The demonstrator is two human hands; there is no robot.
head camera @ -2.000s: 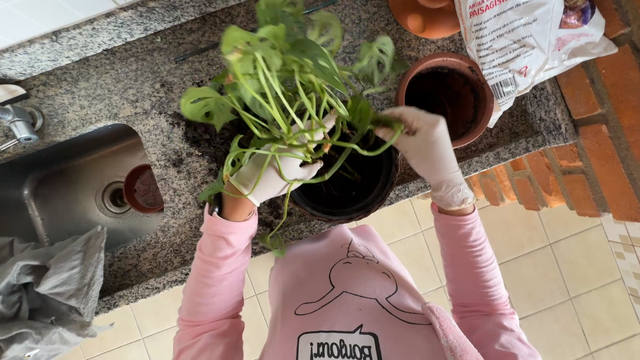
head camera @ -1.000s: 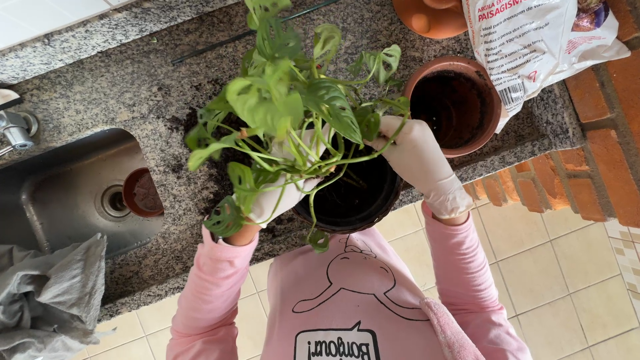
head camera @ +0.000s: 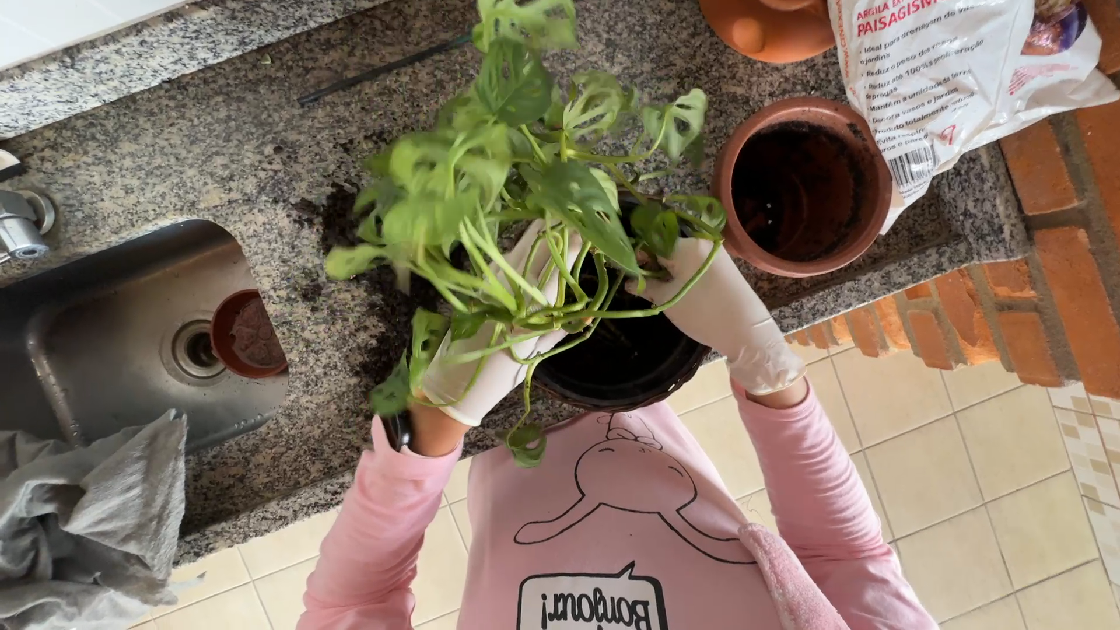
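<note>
A leafy green plant with holed leaves and long stems (head camera: 516,175) spreads over a dark plant pot (head camera: 630,367) at the counter's front edge. Gloved in white, my left hand (head camera: 499,350) lies under and among the stems at the pot's left, holding them; its fingers are partly hidden by leaves. My right hand (head camera: 709,297), also gloved, is at the pot's right rim with its fingertips on a stem. Dark soil shows inside the pot, and the plant's base is hidden.
An empty-looking brown pot (head camera: 805,188) with soil on its walls stands at right, beside a white printed bag (head camera: 936,87) and a terracotta piece (head camera: 770,31). Left are a steel sink (head camera: 131,350) holding a small brown pot (head camera: 249,334), a faucet (head camera: 22,226) and grey cloth (head camera: 87,507). Loose soil (head camera: 337,219) lies on the granite.
The plant's leaves have shifted and now hang over my left hand more. My right hand has come lower and closer to the pot's right rim, from above a raised stem.
</note>
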